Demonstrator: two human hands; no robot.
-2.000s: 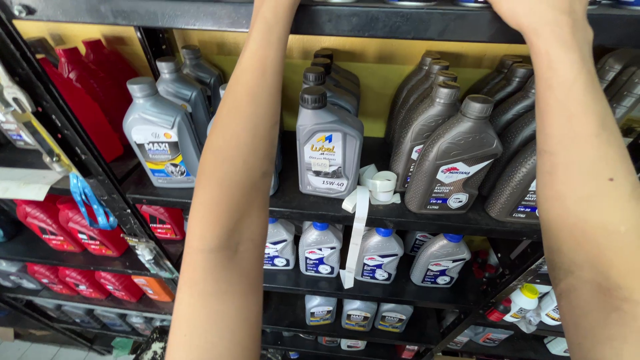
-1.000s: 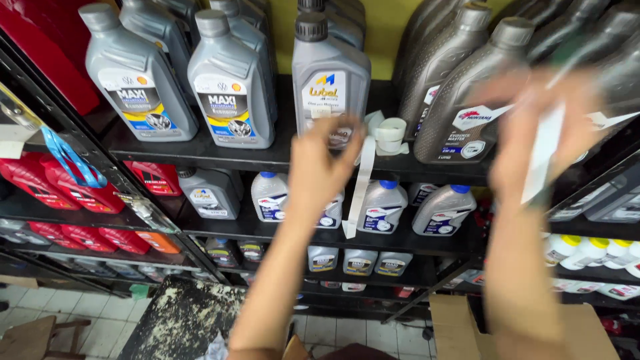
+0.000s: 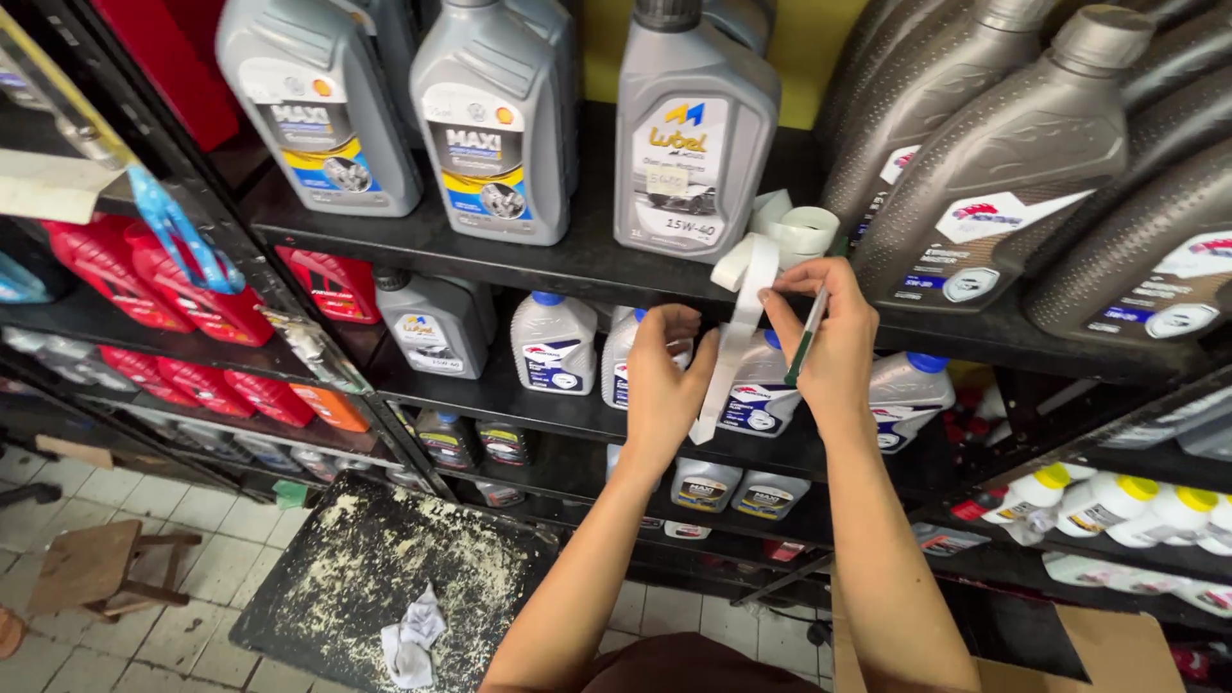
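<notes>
A strip of white paper tape (image 3: pixel 733 356) hangs over the edge of the upper shelf, from loose curls and a small roll (image 3: pixel 804 234) beside a grey 15W-40 oil bottle (image 3: pixel 695 135). My right hand (image 3: pixel 828 337) pinches the strip's right edge near the shelf edge and also holds a green-and-white pen (image 3: pixel 807 342). Left of the strip, my left hand (image 3: pixel 666 375) has its fingers curved and thumb apart, close to the tape, with nothing seen in it. Grey-brown bottles (image 3: pixel 1001 183) stand to the right of the roll.
Grey Maxi oil bottles (image 3: pixel 498 125) stand at the left of the upper shelf (image 3: pixel 462 252). Blue-capped bottles (image 3: pixel 555 346) fill the shelf below. A dirty black tray (image 3: pixel 385 568) with a crumpled cloth (image 3: pixel 414 640), a wooden stool (image 3: pixel 91 568) and an open cardboard box (image 3: pixel 1116 645) are lower down.
Both hands have come down from the high shelf edge to the hanging tape. My right hand has closed on the strip, and the view has moved nearer to the middle shelves.
</notes>
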